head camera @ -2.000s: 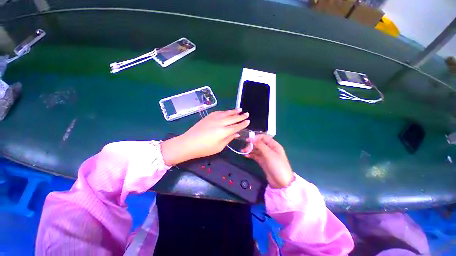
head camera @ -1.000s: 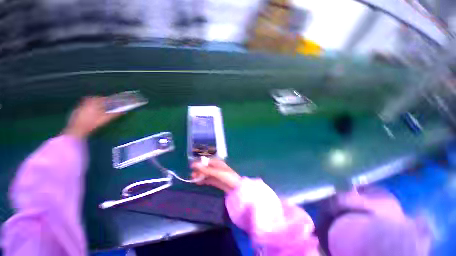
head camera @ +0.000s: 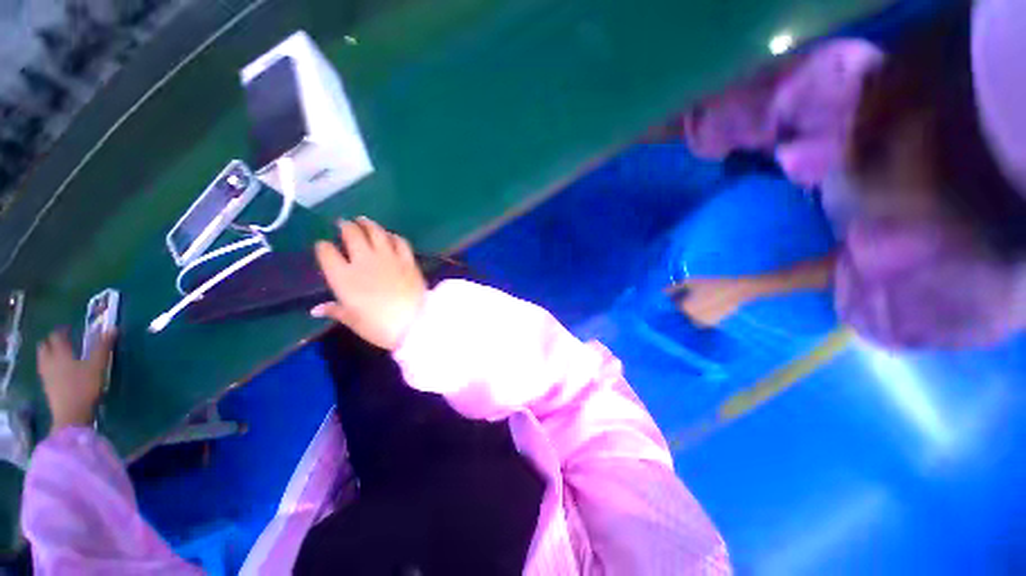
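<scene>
My left hand (head camera: 73, 377) is at the far left, its fingers around a white-rimmed power bank (head camera: 101, 315) on the green bench. My right hand (head camera: 371, 281) is empty, fingers spread, at the bench edge by the right end of the dark power strip (head camera: 253, 287). Another power bank (head camera: 210, 214) lies beside the white phone box (head camera: 335, 129). One white lead (head camera: 287, 191) runs from it up to the near end of the dark phone (head camera: 276, 109) on the box. Another white cable (head camera: 208, 293) lies loose, its tip beyond the strip's left end.
Another unit (head camera: 14, 326) lies at the left rim, with a pale, unclear item (head camera: 14, 437) below it. At the right, a person in pink (head camera: 900, 281) sits with a bare hand (head camera: 731, 298) over a blue stool (head camera: 754, 236). The bench edge curves between us.
The view has swung and tilted. My right hand has let go of the cable plug, now at the phone's end, and moved to the bench edge. My left hand has brought a power bank nearer the bench edge.
</scene>
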